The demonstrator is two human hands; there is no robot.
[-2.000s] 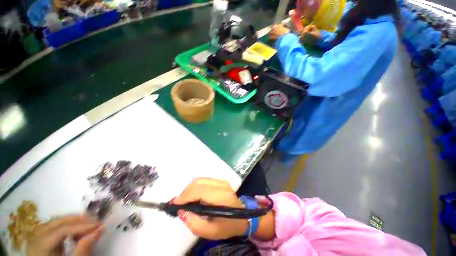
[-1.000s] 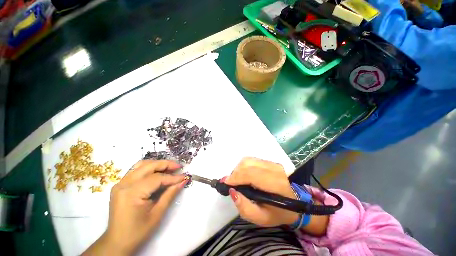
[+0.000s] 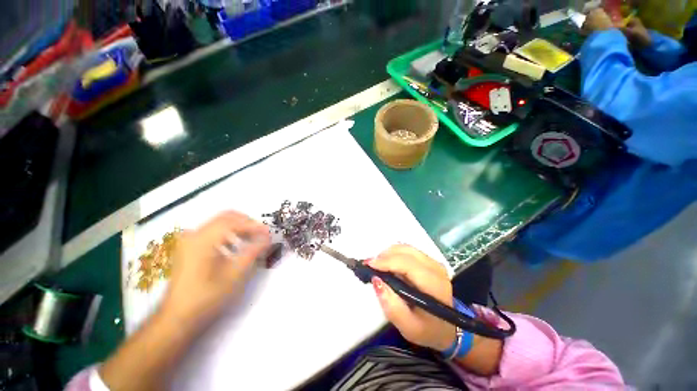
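Observation:
My right hand (image 3: pixel 416 294) holds the black soldering iron (image 3: pixel 428 302) like a pen, its metal tip at the lower edge of the pile of small dark components (image 3: pixel 306 227). My left hand (image 3: pixel 218 256) is blurred, over the white sheet between the two piles, fingers bent together; whether it holds a part cannot be told. A dark bit (image 3: pixel 273 256) shows by its fingertips. The pile of gold-coloured pieces (image 3: pixel 157 262) is partly hidden behind my left hand. Both piles lie on the white sheet (image 3: pixel 344 183).
A tan pot (image 3: pixel 405 136) stands right of the sheet. Behind it is a green tray (image 3: pixel 489 140) with tools and a yellow pad (image 3: pixel 544 53). A black fan (image 3: pixel 556 147) is at the bench edge, beside a person in blue (image 3: pixel 642 99). A solder spool (image 3: pixel 65 315) is at left.
The view has shifted left, bringing the spool fully in. My left hand has moved away from the iron's tip, which now points at the dark pile.

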